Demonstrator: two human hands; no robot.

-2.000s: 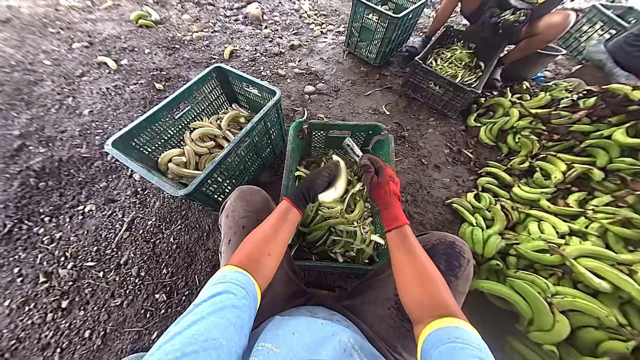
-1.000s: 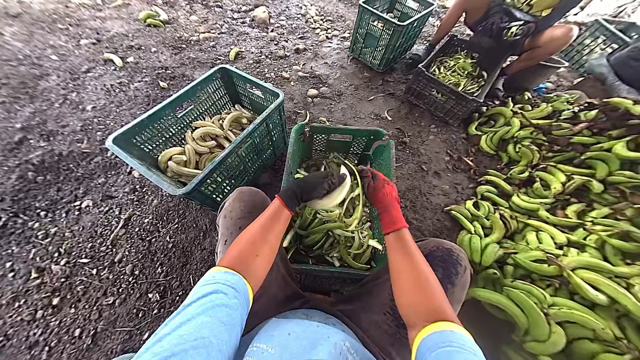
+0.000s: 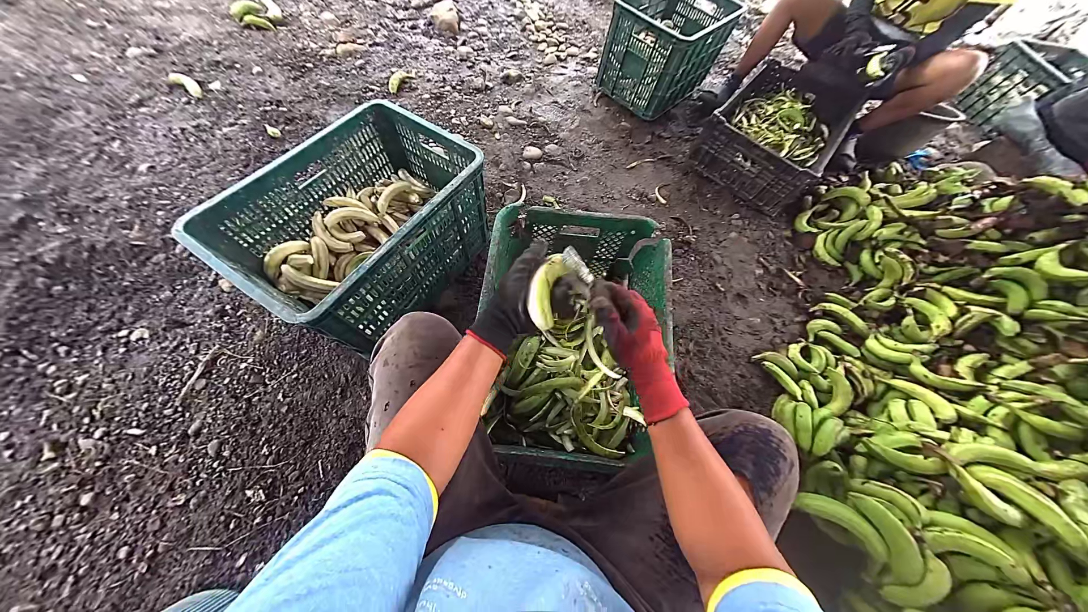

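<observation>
My left hand (image 3: 512, 296), in a dark glove, holds a partly peeled green plantain (image 3: 544, 293) over the green plastic crate (image 3: 663, 297) between my knees. My right hand (image 3: 627, 333), in a red and black glove, is closed on a small peeling tool (image 3: 578, 265) whose pale metal end lies against the top of the plantain. A strip of peel (image 3: 592, 347) hangs just below it. Green peels (image 3: 552, 395) fill the lower part of this crate. Peeled plantains (image 3: 344, 225) lie in a larger green crate (image 3: 399, 280) to the left.
A large heap of unpeeled green plantains (image 3: 918, 382) spreads over the ground at the right. Beyond it a person (image 3: 901, 68) sits behind a black crate (image 3: 756, 166) of peels. Another green crate (image 3: 663, 64) stands at the top. Stones and a few loose plantains (image 3: 255, 13) lie on the muddy ground.
The plantain, tilted between both hands one second ago, now stands more upright in my left hand. The right hand's tool, hidden then, shows again at the fruit's top.
</observation>
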